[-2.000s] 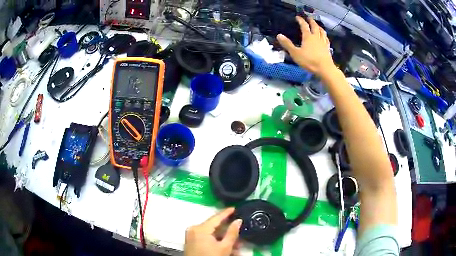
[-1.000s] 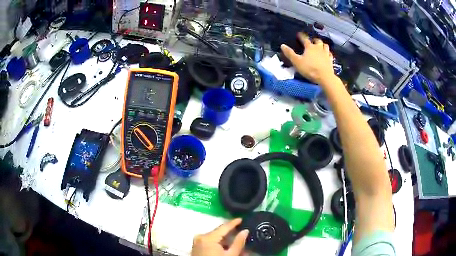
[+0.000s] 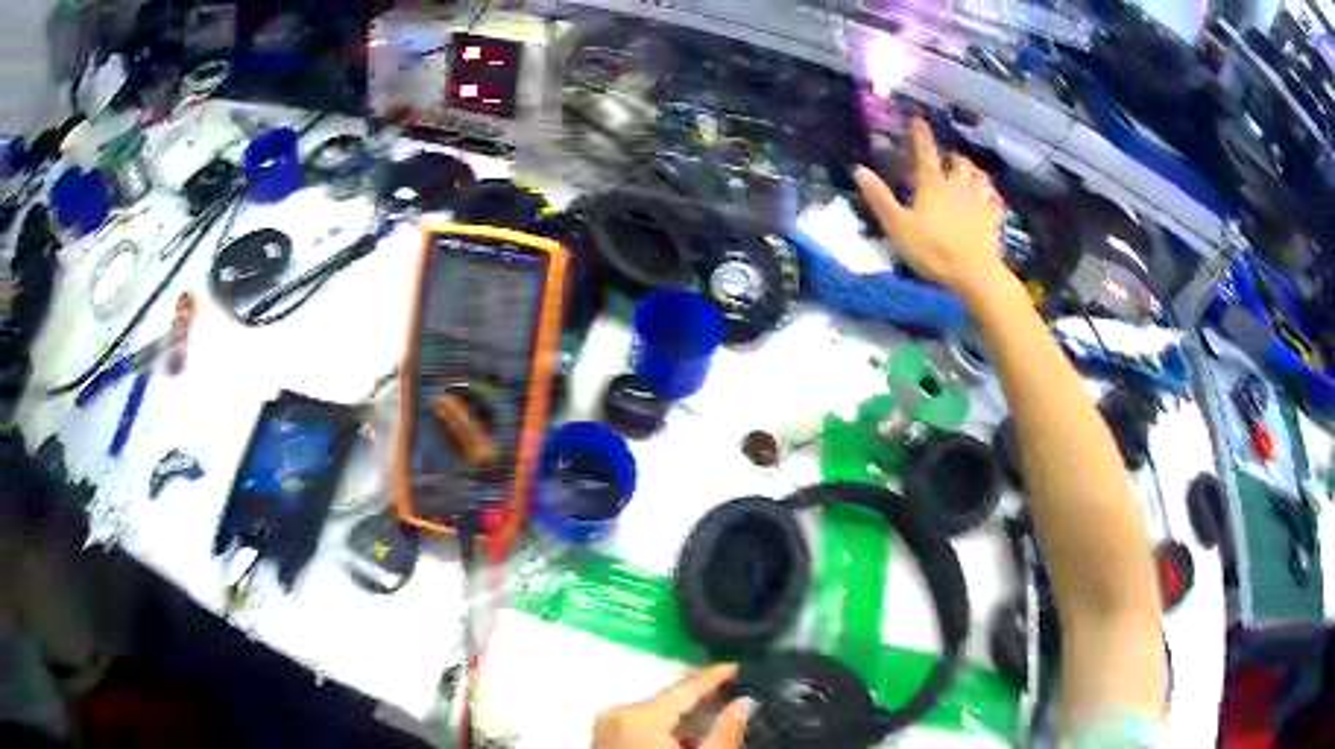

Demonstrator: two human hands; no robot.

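Observation:
Black over-ear headphones lie on the bench, with the headband (image 3: 952, 585) curving to the right. One earcup (image 3: 742, 574) shows its cushion and dark centre. The lower earcup (image 3: 805, 702) shows a round centre and is cut by the bottom edge. My left hand (image 3: 677, 713), partly out of frame, has thumb and finger on the lower cup's left edge. My right hand (image 3: 944, 220) is stretched to the back among dark items, fingers apart, with nothing visible in it. The picture is blurred.
An orange multimeter (image 3: 483, 381) with red and black leads stands left of the headphones. Blue cups (image 3: 677, 340), a green spool (image 3: 925, 388) and loose ear pads (image 3: 955, 480) lie around. A blue mesh strip (image 3: 879, 293) is near my right wrist.
The view has shifted, so the bench items appear lower and farther right. My left hand stays at the lower cup. My right hand stays at the back, its fingers slightly moved.

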